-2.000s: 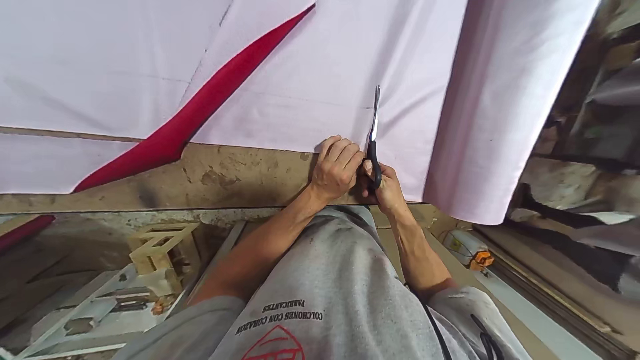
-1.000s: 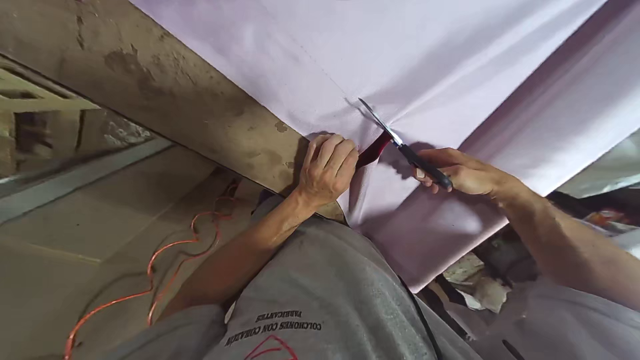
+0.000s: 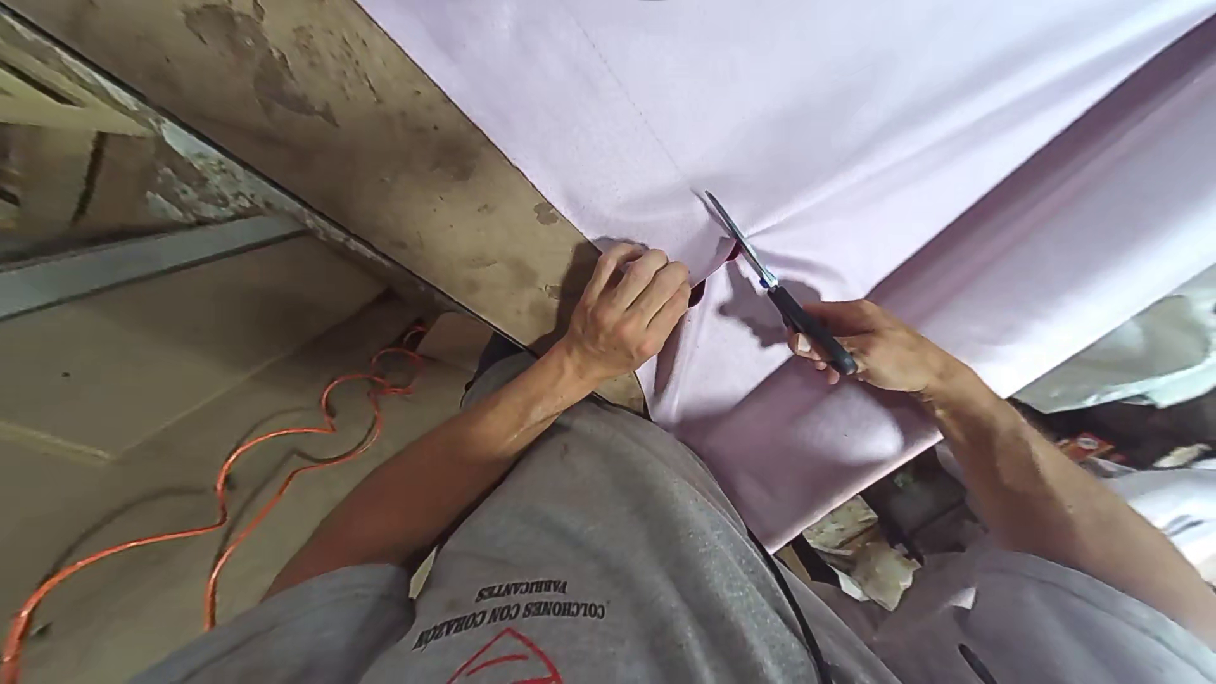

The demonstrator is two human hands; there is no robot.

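Pale pink fabric (image 3: 836,114) covers much of the worktable, with a faint dashed line across it. My right hand (image 3: 879,347) grips the black handles of a pair of scissors (image 3: 812,328), whose blades point up and left at the fabric beside that line. Just left of the blades, my left hand (image 3: 632,309) pinches the fabric near its edge, fingers curled. Between the left hand and the blades a small dark red patch (image 3: 698,293) shows at the cut. The lower blade is partly hidden by the fabric.
The stained edge of the worktable (image 3: 380,142) runs diagonally at left. An orange cord (image 3: 223,475) lies curled on the floor. A thick roll of the same fabric (image 3: 1045,256) lies at right, with clutter below it.
Since two seconds ago the view has turned strongly. The scissors, upright close beside my left hand then, now slant up and left, and my right hand stands farther from the left.
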